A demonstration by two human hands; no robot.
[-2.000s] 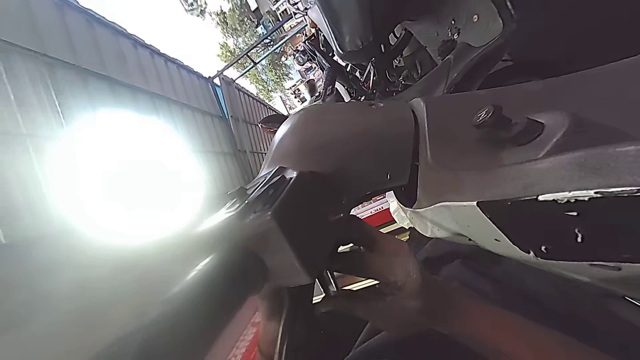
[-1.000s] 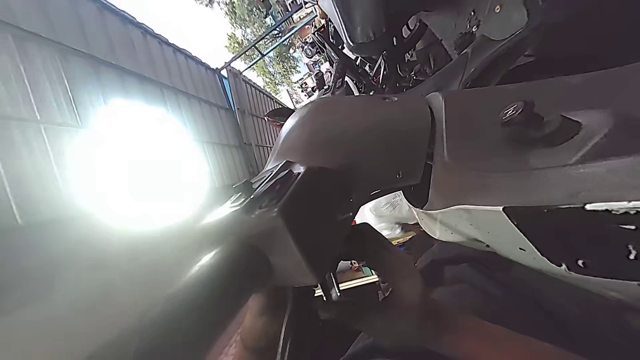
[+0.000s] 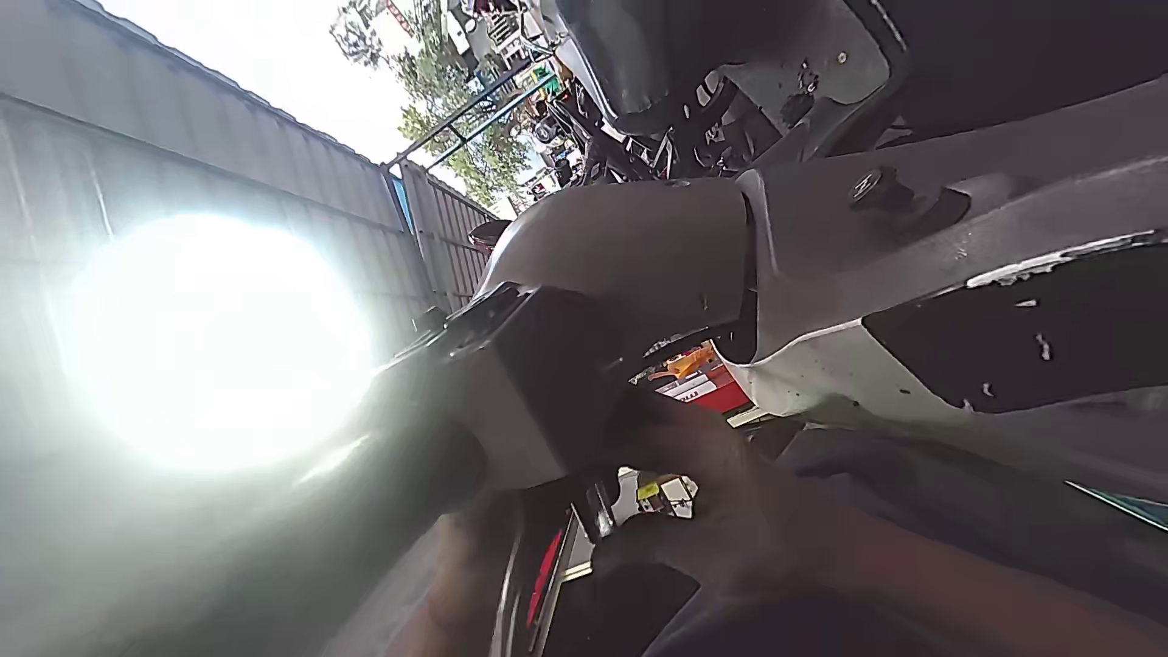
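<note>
The dark plastic handlebar cover (image 3: 538,383) of a scooter or motorcycle fills the middle of the head view, with a blurred dark grip (image 3: 383,456) close on the left. From the lower right my right hand (image 3: 739,493) reaches to the cover's underside. Its fingers are spread around a gap beside a small metal part (image 3: 598,506); dark shadow hides the fingertips and any contact. Part of my left hand or forearm (image 3: 447,575) shows at the lower left, beside a dark cable or lever. Its fingers are hidden behind the grip and cover.
A grey body panel (image 3: 876,246) with a round knob or lock and a chipped white-and-black lower panel (image 3: 821,365) extend right. Another vehicle's dark seat (image 3: 630,64) is above. A metal fence (image 3: 274,164) runs along the left. Red and orange items show below the cover. Strong glare covers the left.
My right hand stays at the underside of the cover, with its fingers slightly shifted. Different background items show through the gaps as the view moves a little.
</note>
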